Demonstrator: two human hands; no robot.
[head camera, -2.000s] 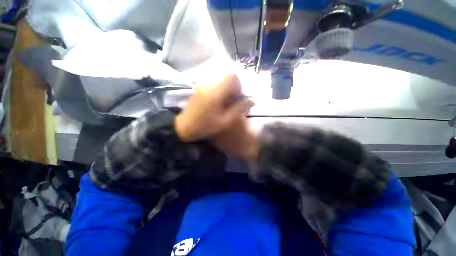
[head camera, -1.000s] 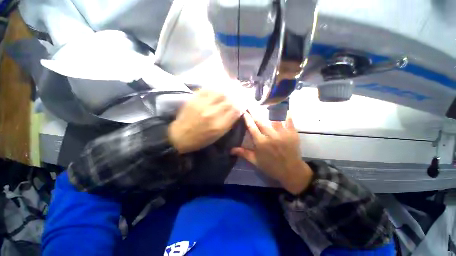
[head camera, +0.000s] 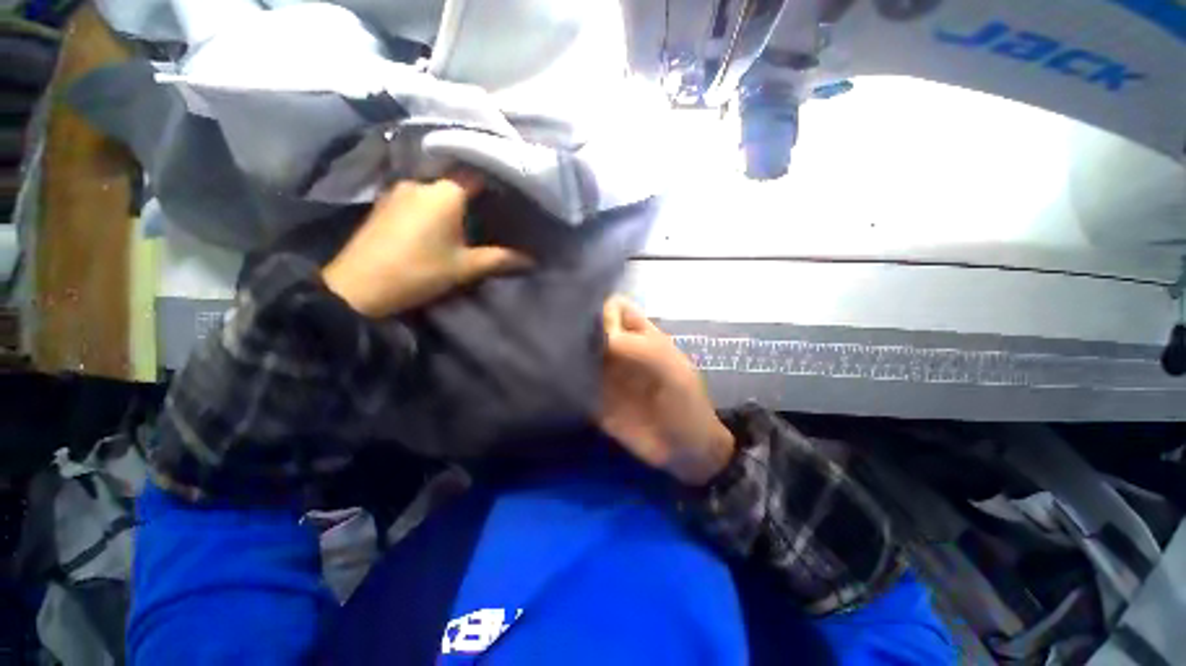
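The dark grey fabric panel (head camera: 520, 358) lies over the front edge of the machine bed, slightly blurred, joined to light grey fabric panels (head camera: 280, 124) heaped behind and left. My left hand (head camera: 423, 247) grips the dark fabric near its upper part; some fingertips are hidden in the folds. My right hand (head camera: 657, 390) is at the dark panel's right edge, fingers curled against it; whether it pinches the cloth is unclear. The needle and presser foot (head camera: 683, 85) are in glare behind the fabric, which lies in front of them.
The white sewing machine head (head camera: 988, 78) with "JACK" lettering is at the upper right. A dark attachment (head camera: 769, 130) stands right of the foot. The machine bed (head camera: 910, 293) has a printed ruler (head camera: 858, 360) along its front. A wooden table edge (head camera: 85, 221) is at left; grey pieces (head camera: 98, 559) are heaped below.
Both hands have moved from near the needle toward me, the left also leftward. The dark fabric now spreads between them, away from the foot. The ruler shows more fully.
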